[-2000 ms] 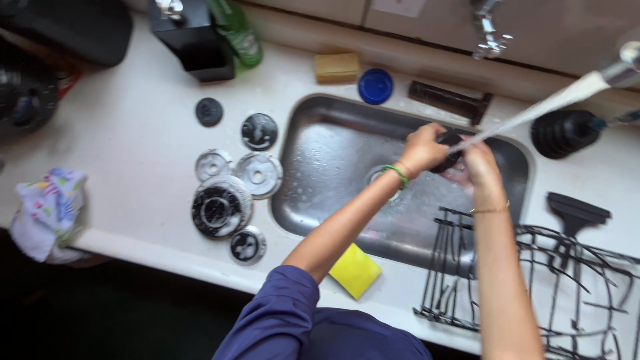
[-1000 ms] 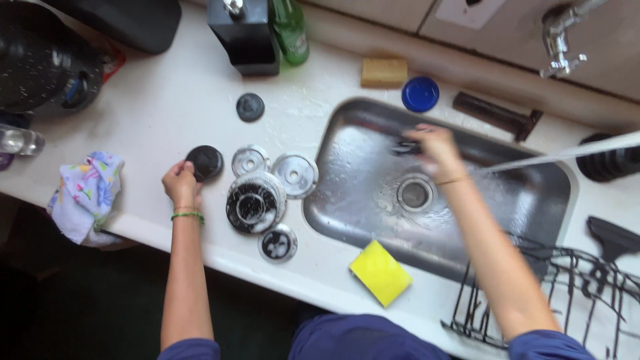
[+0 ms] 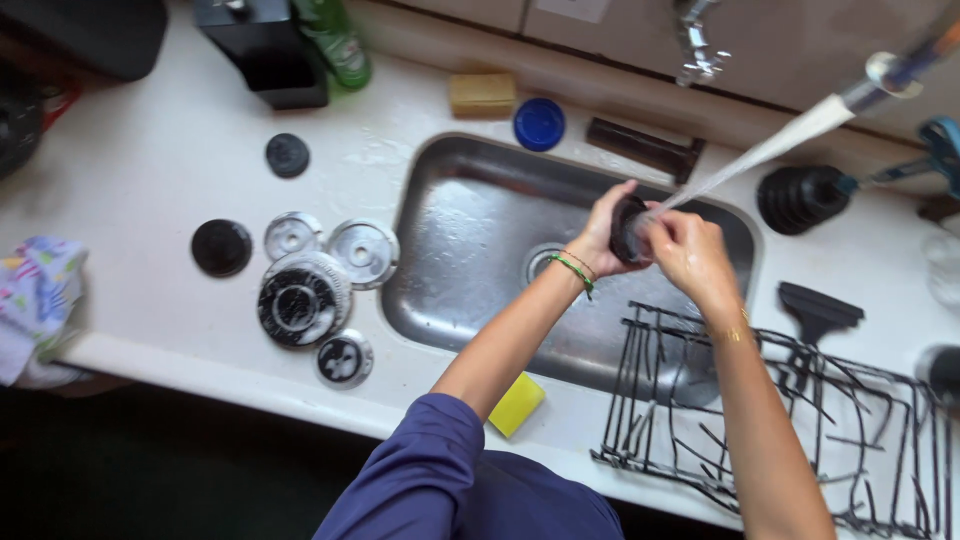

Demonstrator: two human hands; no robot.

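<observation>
Over the steel sink [image 3: 480, 225], my left hand [image 3: 604, 232] grips a round black burner cap [image 3: 628, 229] tilted on its edge. My right hand [image 3: 686, 247] is at the cap's right side with curled fingers, under the water stream [image 3: 757, 150]; whether it grips the cap cannot be told. Left of the sink lie a soapy burner with a black cap [image 3: 296, 307], two metal burner heads [image 3: 363, 253] and a smaller soapy burner [image 3: 344, 359]. Two black caps, one larger [image 3: 221, 247] and one small [image 3: 287, 155], rest farther left and back.
Black wire stove grates [image 3: 675, 442] overlap the sink's lower right. A yellow sponge [image 3: 516, 405] lies at the front edge. Behind the sink are a soap bar [image 3: 482, 95], a blue lid [image 3: 538, 124] and a brown-handled tool [image 3: 641, 146]. A plunger [image 3: 802, 199] and black squeegee [image 3: 821, 311] stand right.
A black cap now lies at the left, where my left hand held it one second ago. That hand has returned over the sink, and another black cap is in it under the water.
</observation>
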